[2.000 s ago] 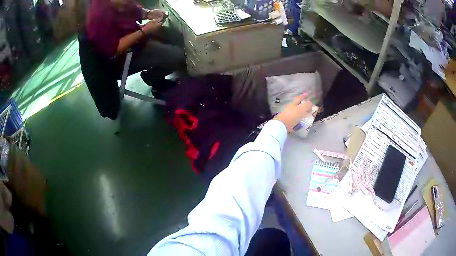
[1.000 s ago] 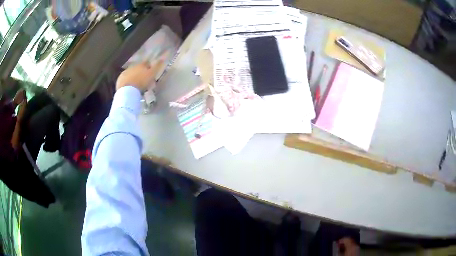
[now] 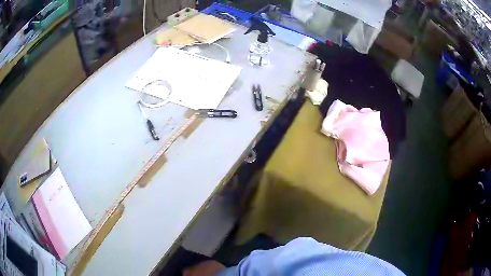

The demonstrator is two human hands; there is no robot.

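My right hand [image 3: 204, 267] is at the bottom edge, mostly cut off and dim, with a light blue sleeve to its right. Its fingers cannot be made out. My left hand is out of the picture. A pink garment [image 3: 363, 143] lies crumpled on a yellow-brown cloth-covered support [image 3: 307, 183] beside the table. The pale worktable [image 3: 188, 178] carries two dark thread snips, one [image 3: 218, 113] at the end of the measuring tape [image 3: 145, 171] and one [image 3: 257, 98] nearer the right edge. A dark pen [image 3: 151, 128] lies by a coiled white cord [image 3: 156, 93].
A white sheet [image 3: 186, 75] and a clear spray bottle [image 3: 260, 46] stand towards the far table end. A pink-edged pad [image 3: 60, 210] and a black phone [image 3: 20, 259] are at lower left. A dark garment heap [image 3: 360, 75] lies beyond the support. Cartons [image 3: 467, 135] stand at right.
The view has swung right along the table. The left hand, earlier reaching to a pale packet at the table's left end, has left the picture. The right sleeve now shows at the bottom.
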